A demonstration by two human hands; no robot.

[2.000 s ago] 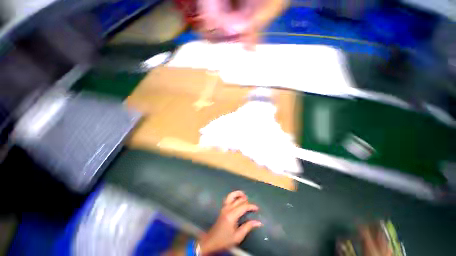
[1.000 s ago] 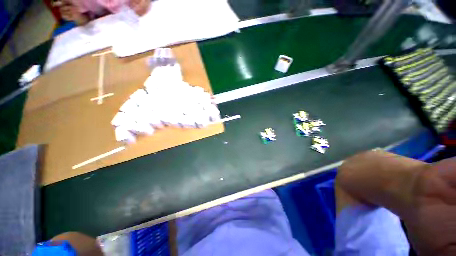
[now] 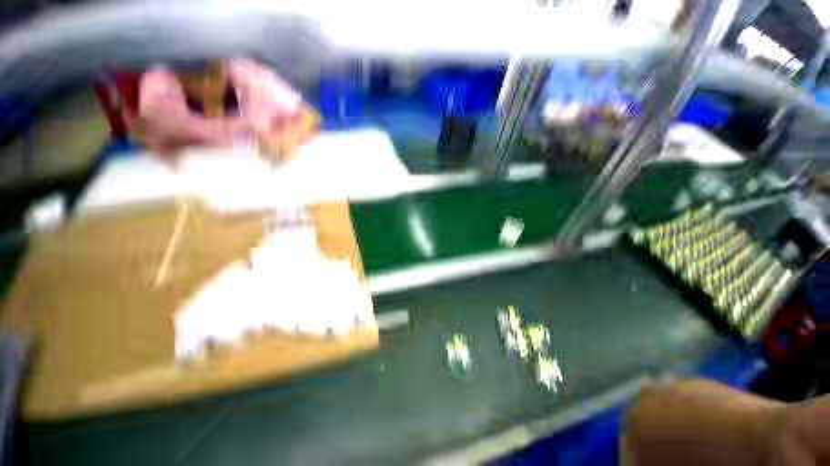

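The picture is blurred. White plastic housings [image 3: 278, 291] lie heaped on a brown cardboard sheet [image 3: 100, 300] at the left. Several small circuit boards [image 3: 512, 332] lie loose on the dark green bench [image 3: 437, 400], with one a little apart on the left. One housing [image 3: 511, 231] sits alone on the green conveyor belt [image 3: 446, 214]. My right forearm shows blurred in the lower right corner; its hand is cut off by the picture's edge. My left hand is out of the picture.
A dark tray with rows of boards [image 3: 719, 268] sits at the right. Metal posts [image 3: 619, 173] rise beside the belt. A person in pink [image 3: 223, 109] is across the belt, behind white sheets [image 3: 355, 164]. Blue plastic [image 3: 582, 441] shows below the bench edge.
The view has tilted up, showing more background. Housings, boards and tray sit lower in the picture. My right forearm has shifted down, and the part of my left arm seen earlier has left view.
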